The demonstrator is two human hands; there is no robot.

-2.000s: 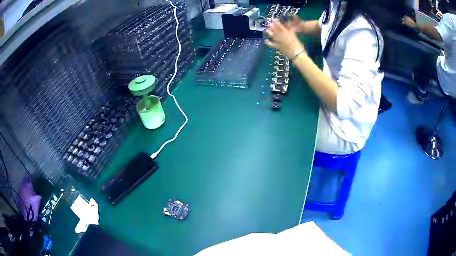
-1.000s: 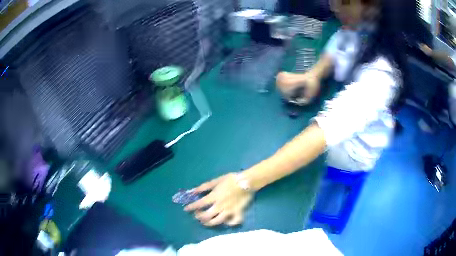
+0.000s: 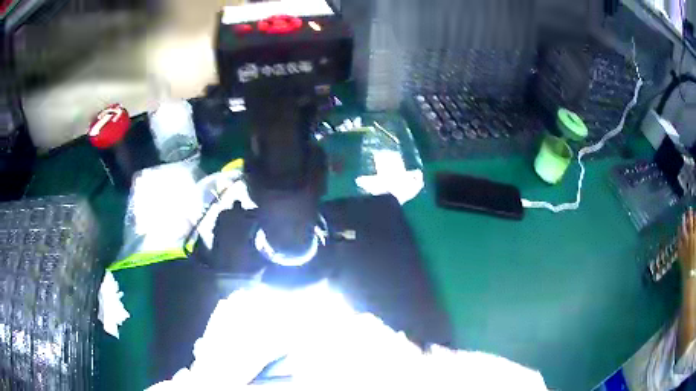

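Observation:
The black microscope (image 3: 282,61) stands in front of me, with red buttons and a white top label. Its ring light (image 3: 288,256) glows white at the bottom of the lens, above the flat black base (image 3: 389,260). A washed-out white mass (image 3: 305,328) of sleeves, and possibly gloves, reaches under the light. My left hand and right hand cannot be picked out in this glare. Whether they hold a thing is hidden. A small light-coloured piece (image 3: 345,235) lies just right of the ring light.
Clear blister trays (image 3: 46,290) are stacked at left; more trays (image 3: 465,114) stand at the back. A zip bag (image 3: 156,214), red-topped bottle (image 3: 111,137) and clear jar (image 3: 174,130) are left of the microscope. A black slab (image 3: 479,195), green cup (image 3: 552,159) and neighbour's arm (image 3: 687,282) are at right.
The view has swung left from the neighbour's side to the microscope. The neighbour's hand was over the small circuit board on the mat; that board no longer shows there.

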